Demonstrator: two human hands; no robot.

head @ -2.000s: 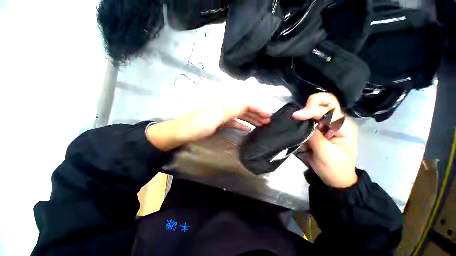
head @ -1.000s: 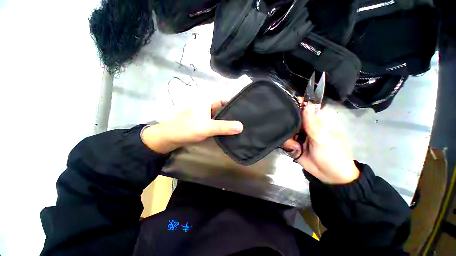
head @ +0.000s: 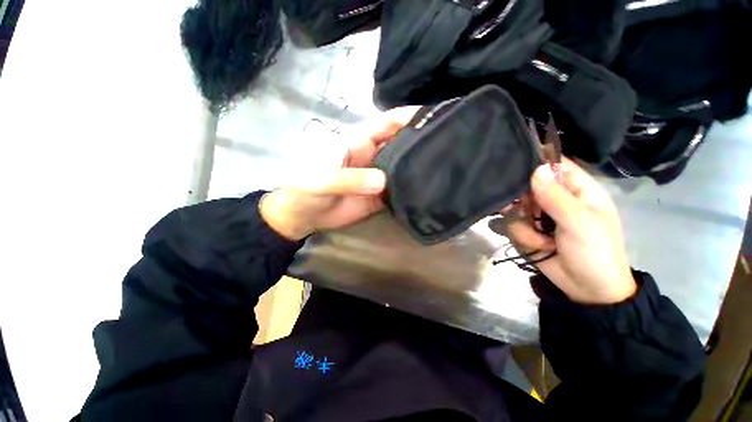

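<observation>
A small black zip pouch (head: 462, 169) with rounded corners is held above the table, its flat panel facing me. My left hand (head: 342, 185) grips its left edge, thumb on the near side. My right hand (head: 577, 222) holds its right edge with the thumb near the rim. The thread snips (head: 552, 144) are also in my right hand, silver blades pointing up beside the pouch; their handles are mostly hidden. Black thread ends (head: 526, 258) hang below my right fingers. A bit of zipper (head: 429, 115) shows at the pouch's upper left.
A pile of black pouches (head: 577, 99) fills the far side. A fuzzy thread waste clump (head: 231, 49) lies at the far left. Loose thread scraps (head: 317, 125) lie on the shiny table (head: 272, 148). Brown carton (head: 734, 363) stands at the lower right.
The pouch has turned from a folded, tilted view to its flat panel facing me, then risen and shifted right. My left hand has taken hold of it. The snips' blades now point up.
</observation>
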